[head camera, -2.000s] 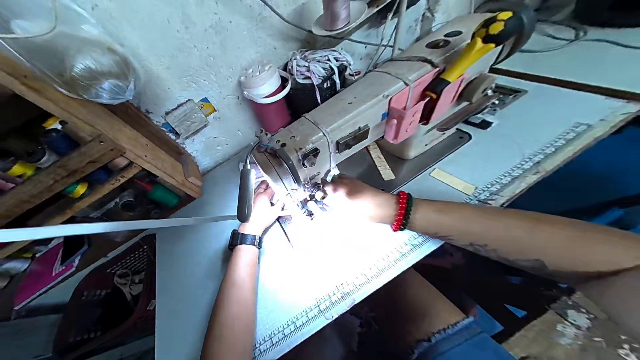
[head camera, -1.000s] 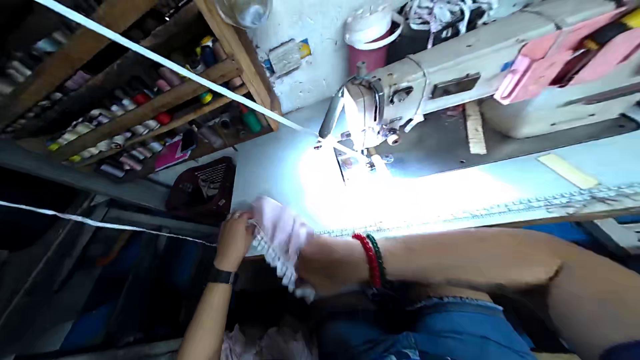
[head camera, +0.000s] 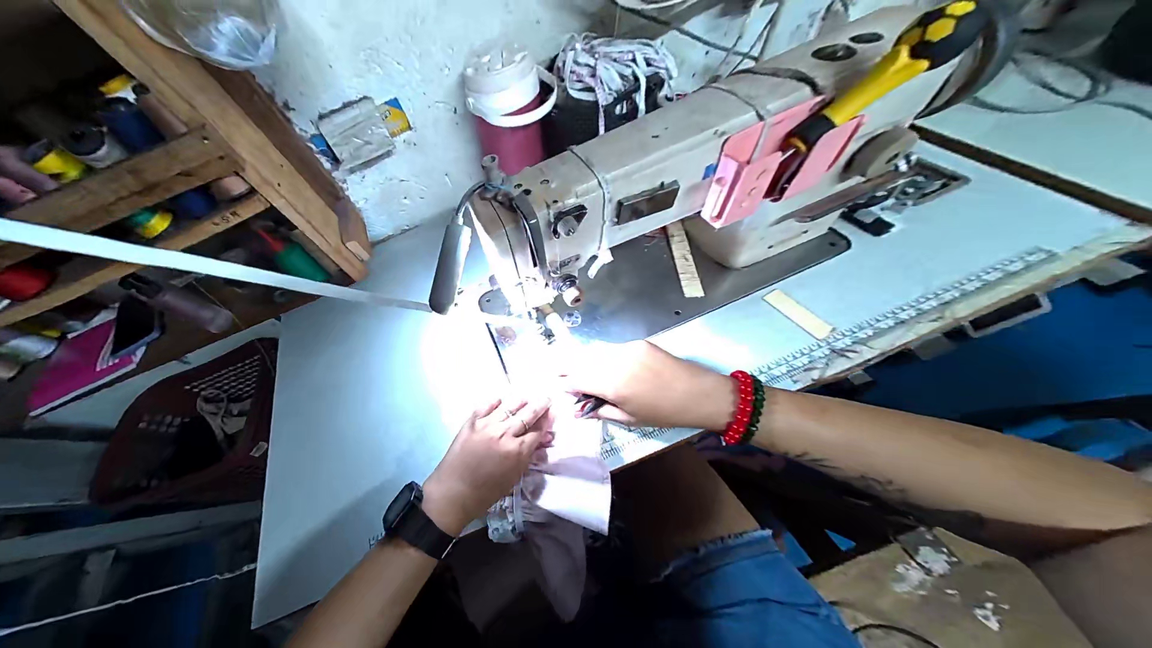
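Observation:
Pale pink fabric (head camera: 576, 490) lies at the front edge of the sewing table and hangs over it. My left hand (head camera: 490, 450), wearing a black watch, rests on the fabric with its fingers spread a little. My right hand (head camera: 643, 387), with red and green bead bracelets, is on the fabric just in front of the needle area; a small dark tool shows under its fingers. The industrial sewing machine (head camera: 621, 171) stands behind both hands. Glare from its lamp hides the presser foot and the fabric near it. A white tape (head camera: 216, 270) runs from the left to the machine head.
At left stand a wooden rack (head camera: 288, 171) of thread spools and a dark red plastic basket (head camera: 171, 450). A maroon jug (head camera: 510, 135) is behind the machine. A pink holder (head camera: 747, 184) with a yellow-handled tool (head camera: 868, 85) is tied to its arm. A measuring tape (head camera: 945, 292) lines the table edge.
One second ago both hands were at the front edge with the fabric, away from the needle; now they are close to the machine head, with the fabric under them. The view has swung back right.

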